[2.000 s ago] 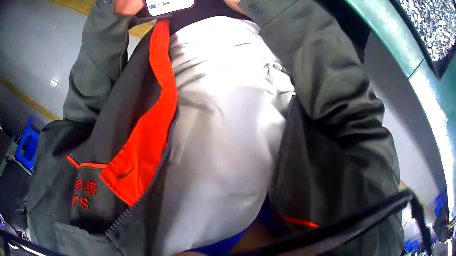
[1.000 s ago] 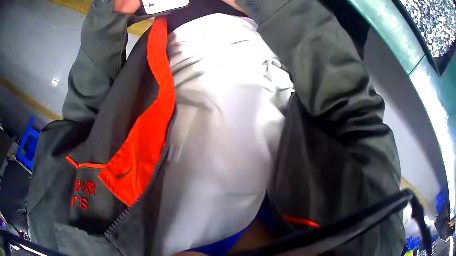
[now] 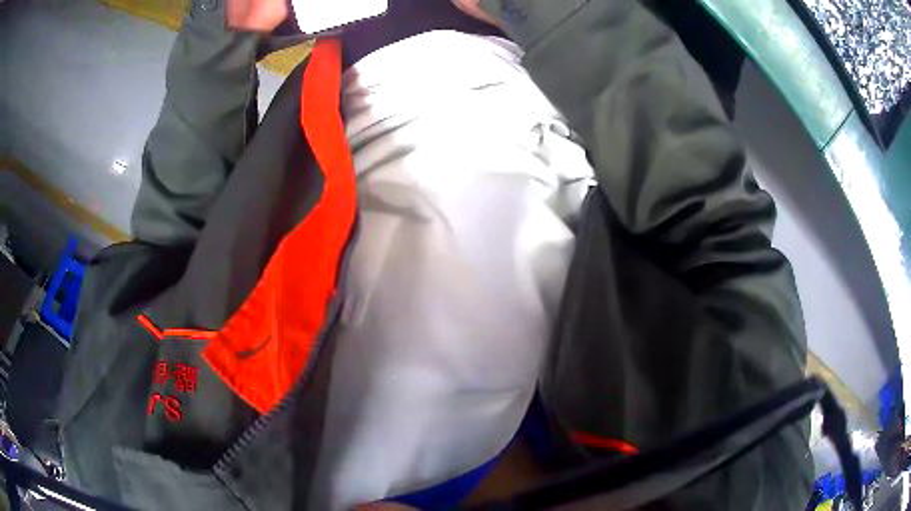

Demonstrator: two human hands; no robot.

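Note:
A mobile phone (image 3: 340, 12) with a bright white screen shows at the top edge, cut off by the frame. My left hand (image 3: 258, 13) is at its left side and holds it, with only part of the hand in view. My right hand (image 3: 477, 9) shows as a small patch of skin beyond its cuff at the top edge, right of the phone. Its fingers are out of the picture. My jacket sleeves and white shirt (image 3: 440, 230) fill the middle.
A green bench edge (image 3: 789, 75) curves down the right side. A tray of silvery bits (image 3: 867, 45) lies on it at the top right corner. A blue stool (image 3: 66, 291) stands at the left on the grey floor with yellow lines. A dark strap crosses the lower right, close to the camera.
The view has shifted slightly. The phone screen now looks plain white, where small marks showed on it before. My hands have stayed in nearly the same place.

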